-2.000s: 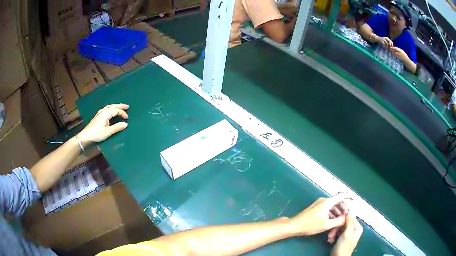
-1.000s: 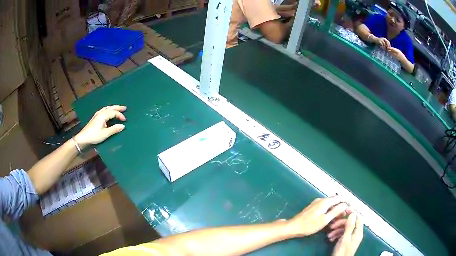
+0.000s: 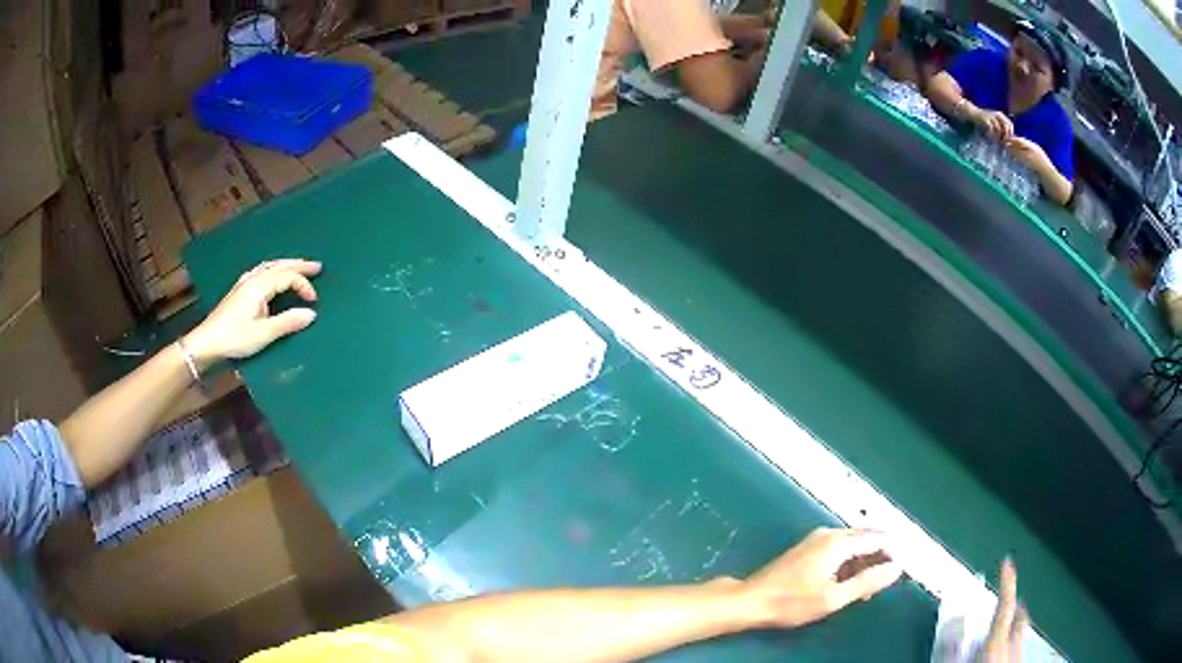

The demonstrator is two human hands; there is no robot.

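My left hand (image 3: 836,579), bare, reaches in from the bottom below a yellow sleeve. Its fingers are curled near the white edge strip, and I cannot tell if they pinch anything small. My right hand (image 3: 1005,632) is cut off by the bottom edge, with one finger pointing up. A pale white thing (image 3: 957,629) is beside it; I cannot tell if the hand holds it. A closed white product carton (image 3: 503,386) lies flat on the green bench top (image 3: 311,427), untouched, with a small green mark on its upper face.
A neighbour's hand (image 3: 253,311) with a bracelet rests over the bench's left edge. A white edge strip (image 3: 765,434) and a post (image 3: 560,130) divide bench from conveyor (image 3: 830,324). Printed cartons (image 3: 175,479) are in a brown box (image 3: 279,557). A blue crate (image 3: 285,101) sits on a pallet.
My two hands, which were close together, are now apart; my right hand has moved right. The pale white thing now shows more beside it. The carton stays in place on the bench.
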